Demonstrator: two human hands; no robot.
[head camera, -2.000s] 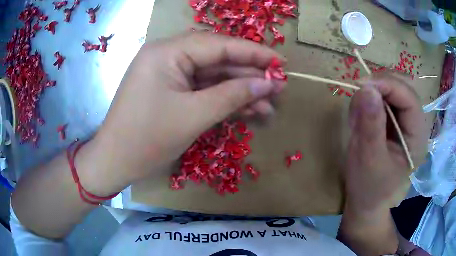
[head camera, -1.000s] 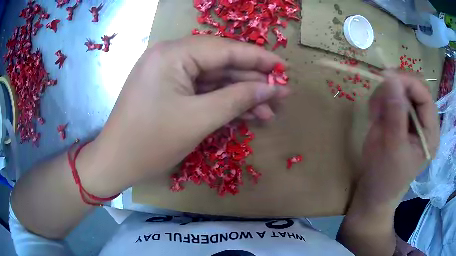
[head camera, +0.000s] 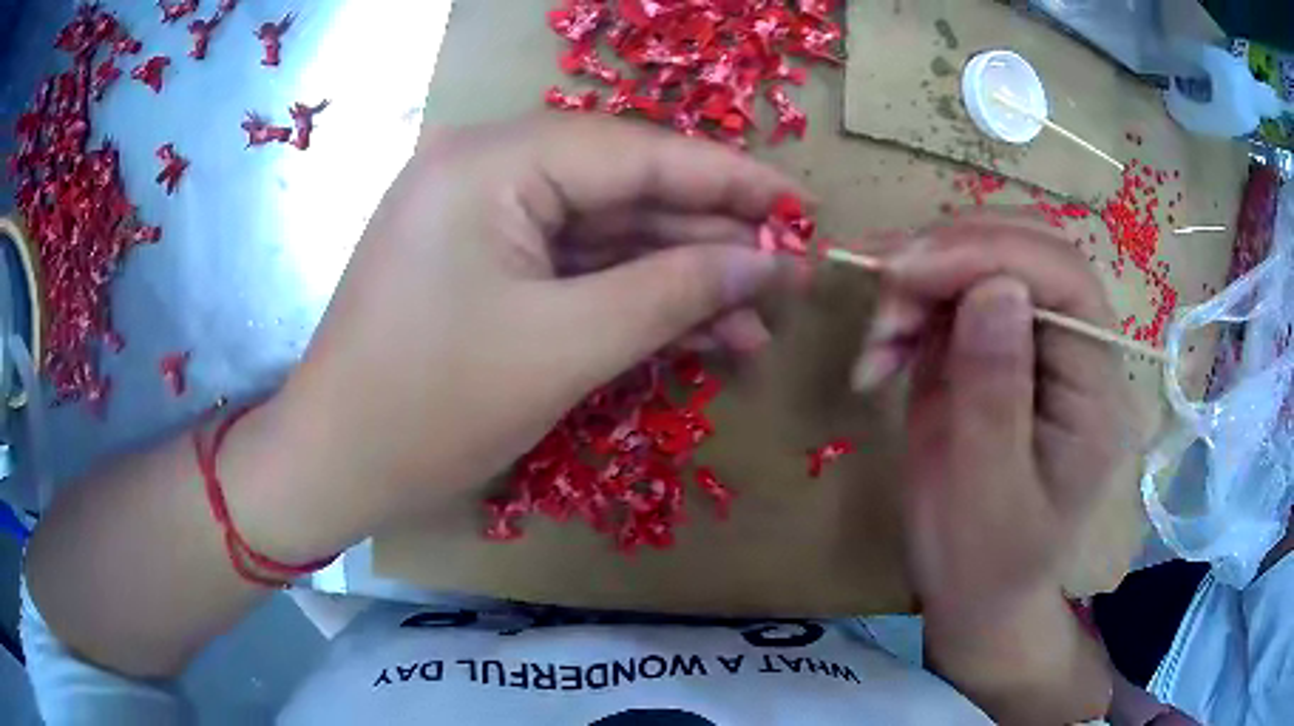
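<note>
My left hand pinches a small red figure piece with pink-white patches between thumb and forefinger. My right hand holds a thin pale stick. The stick's tip is at the right edge of the piece; whether it touches is hard to tell. A second stick rests with one end in the white cap. Tiny red bits lie scattered to the right of the board. The right hand hides part of the board and the middle of the held stick.
Piles of red pieces lie on the cardboard board, behind and in front of my left hand. More pieces lie on the shiny tabletop at left. A clear plastic bag and a white bottle are at right.
My right hand has moved left to the piece and now holds one stick instead of two. The other stick now rests in the cap. My left hand still holds its piece in nearly the same place.
</note>
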